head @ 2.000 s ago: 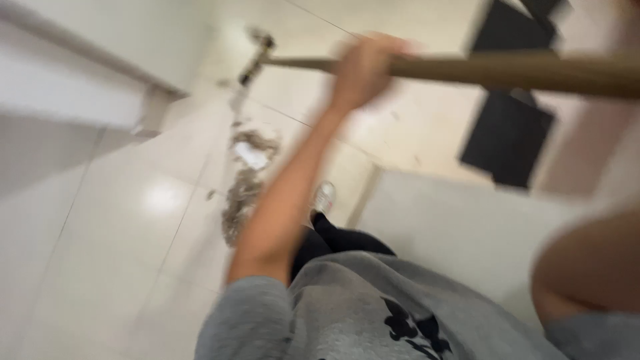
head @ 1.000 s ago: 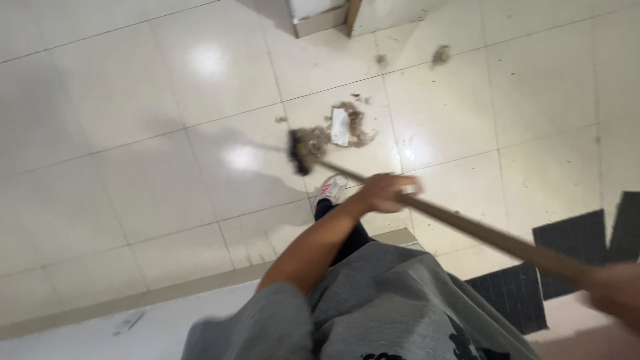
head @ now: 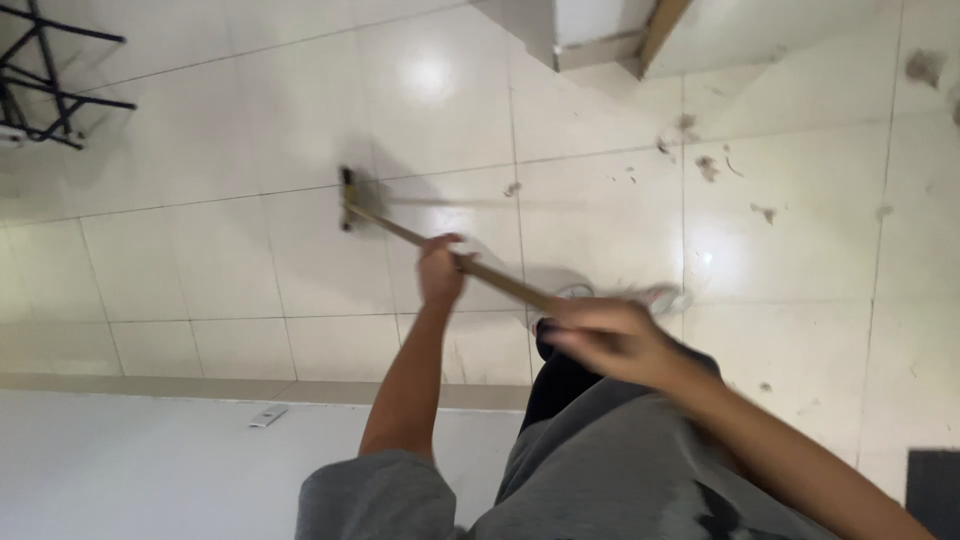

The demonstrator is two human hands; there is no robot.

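Observation:
My left hand [head: 444,271] grips the middle of a long wooden broom handle [head: 510,285]. Closer to my body, my right hand [head: 615,337] is closed on the same handle's upper end and looks blurred. The narrow dark broom head [head: 347,199] is at the far end, to the left of my left hand, over the tiled floor; whether it touches the tiles I cannot tell. Small tufts of hair-like debris [head: 706,168] are scattered on the tiles to the right, and one small tuft [head: 512,189] lies between them and the broom head.
A dark metal rack or stand [head: 52,90] is at the upper left. A white cabinet-like corner [head: 600,30] with a wooden edge juts in at the top. Along the lower left runs a white wall with a socket-like plate [head: 268,416]. A dark mat [head: 932,491] lies at the lower right.
The view has swung considerably. The broom head was beside a debris heap with a white piece one second ago; now it is away from the scattered tufts. My right hand has come nearer my left.

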